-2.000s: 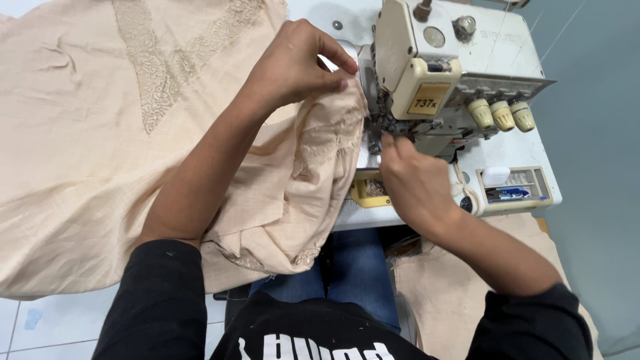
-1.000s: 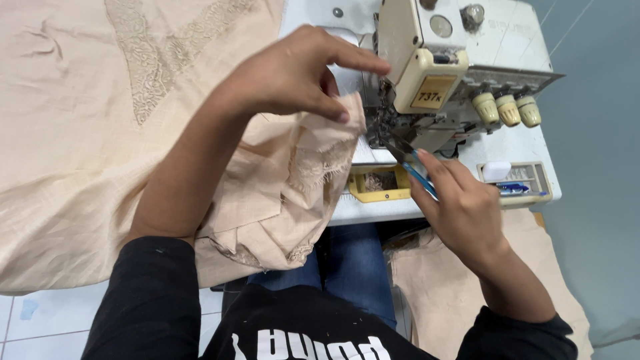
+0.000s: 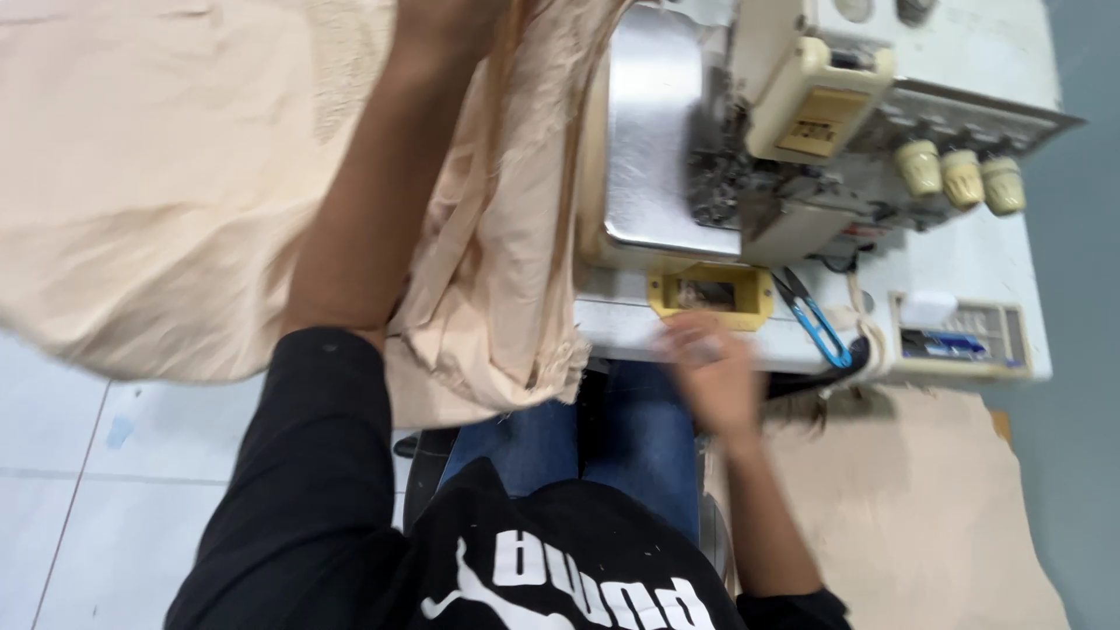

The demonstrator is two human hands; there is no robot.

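Observation:
Beige fabric with lace [image 3: 516,262] hangs in folds at the left of an overlock sewing machine [image 3: 814,114]. My left hand [image 3: 451,26] is at the top edge of the view over this fabric; its fingers are cut off, so its grip is hidden. The machine's metal cloth plate [image 3: 656,140] shows uncovered beside the fabric. My right hand [image 3: 713,367], blurred, is over the table's front edge, just below a yellow tray. Blue-handled thread snips [image 3: 814,319] lie on the table to its right, apart from the hand.
The yellow tray [image 3: 757,297] is set at the table's front edge with scraps inside. A compartment box [image 3: 1015,341] holding pens sits at the right corner. More beige fabric [image 3: 901,499] hangs below at the right. Cream tension knobs [image 3: 960,179] stick out from the machine.
The snips, in my right hand one second ago, now lie on the table. My right hand has moved down and left. My left hand and the fabric have moved away from the needle area.

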